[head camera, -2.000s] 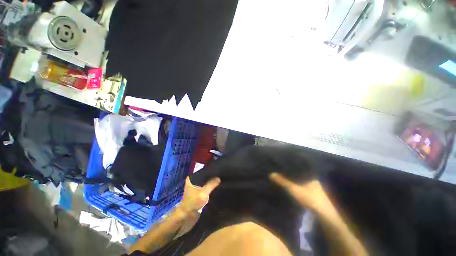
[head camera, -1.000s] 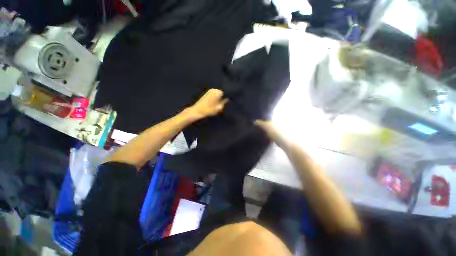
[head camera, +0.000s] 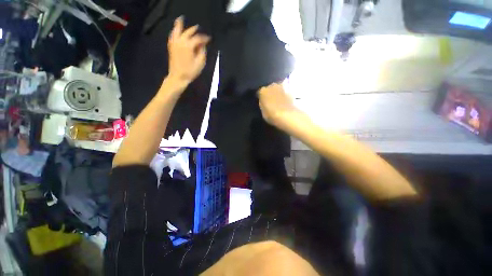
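A black fabric piece (head camera: 237, 116) lies over the table's front edge and hangs down towards my lap. My right hand (head camera: 274, 103) is closed on its right part, left of the bright lamp light. My left hand (head camera: 187, 54) is over the black panels (head camera: 145, 70) on the table's left side, its fingers apart, with nothing seen in it. A jagged white gap shows between the panels and the piece. The sewing machine (head camera: 337, 27) is at the top right, partly cut off and washed out by glare.
A smartphone (head camera: 463, 110) lies at the right on the white table (head camera: 367, 116). A blue plastic crate (head camera: 211, 188) is below the table's edge. A second machine part (head camera: 83, 94) with a round disc stands at the far left. A yellow item (head camera: 54, 238) is at lower left.
Over two seconds, both hands have risen from the lap to the table with the black cloth. Since one second ago, my left hand has moved up and left and opened. The view has shifted.
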